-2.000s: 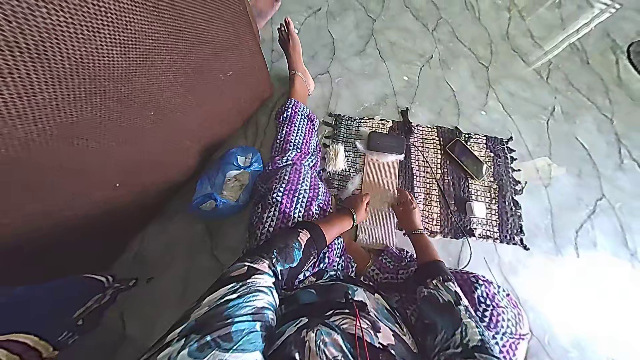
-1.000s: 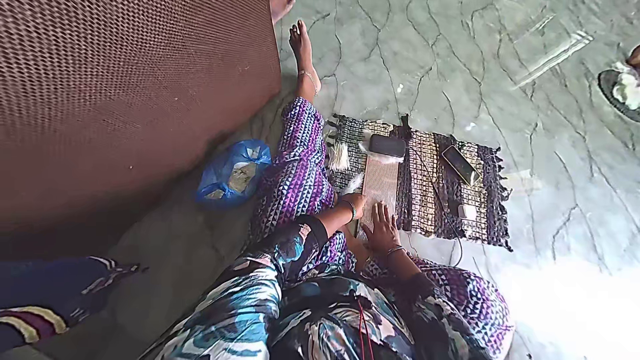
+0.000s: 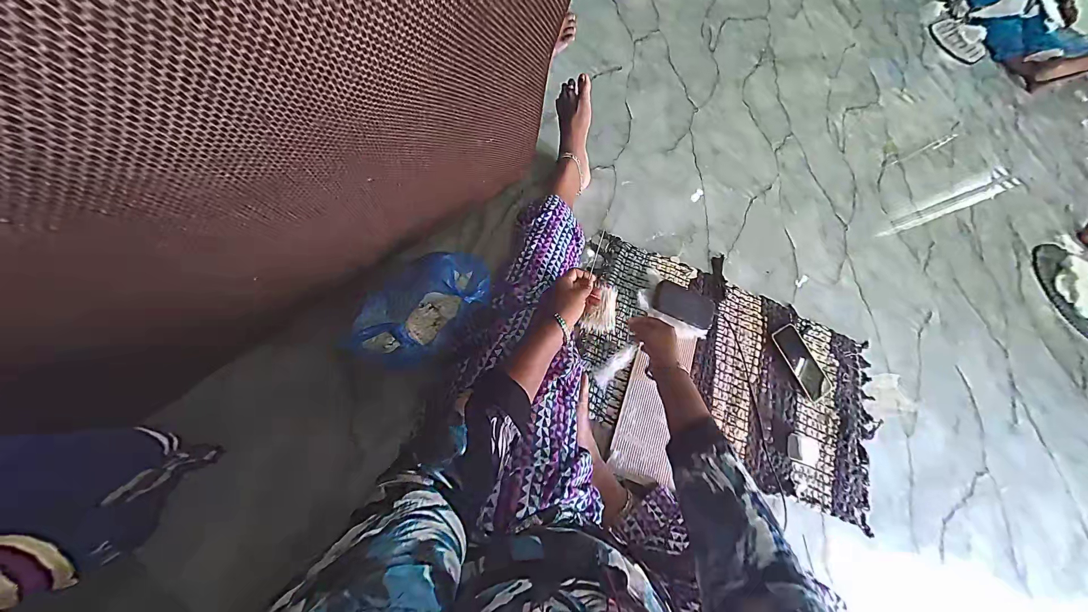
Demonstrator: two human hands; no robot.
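My left hand (image 3: pixel 575 296) is raised over my shin with its fingers pinched on a thin pale stick. Just right of it a bundle of pale sticks (image 3: pixel 600 309) lies at the woven rug's left edge. My right hand (image 3: pixel 656 342) is at the far end of a ribbed board (image 3: pixel 646 416), beside white fluffy fibre (image 3: pixel 614 365) and a dark oblong case (image 3: pixel 683 304); its fingertips are too blurred to show whether they hold any fibre. The board slants from my lap onto the woven rug (image 3: pixel 738 374).
A blue plastic bag (image 3: pixel 421 310) with pale contents lies left of my leg. A smartphone (image 3: pixel 801 362), a small white object (image 3: pixel 802 448) and a dark cable (image 3: pixel 752 382) are on the rug. Brown woven furniture (image 3: pixel 272 127) rises at left. Part of another person shows at top right.
My left hand has moved from the board's left edge to beside the stick bundle and now pinches a stick. My right hand has moved up the board to its far end. The view has shifted.
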